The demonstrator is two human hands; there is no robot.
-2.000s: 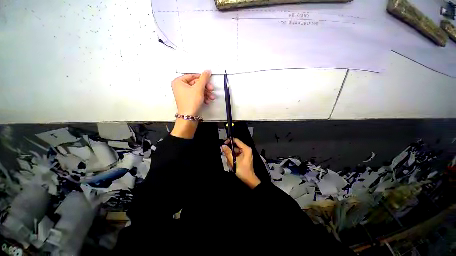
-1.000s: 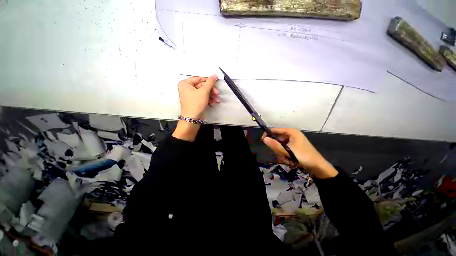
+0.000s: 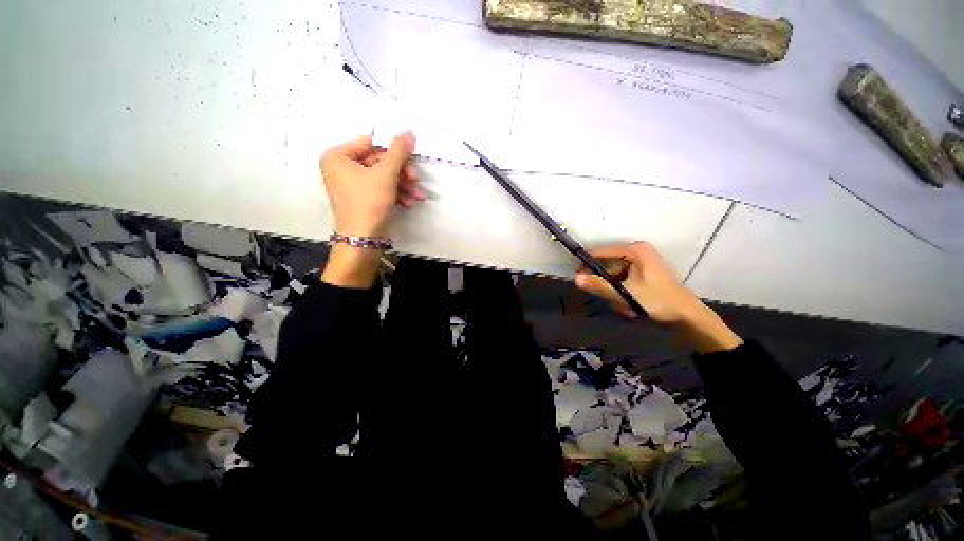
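My right hand holds the long black shears by the handles at the table's front edge. Their narrow blades point up and left, and the tip is at the dark cut edge of the pale lilac paper marker. The blades look closed or nearly so. My left hand is left of the tip, at the left end of that edge, with thumb and fingertips together. Whether it pinches paper or fabric cannot be told. A thin dark edge shows along the paper's near side.
A mottled yellow-brown bar weight lies on the paper, with another bar to its right and small dark items at the right rim. The off-white table ends before me, above white and dark scraps.
The shears have swung from upright to slanting, with my right hand moved right and slightly up. My left hand has moved left along the paper edge. The view has tilted and shifted.
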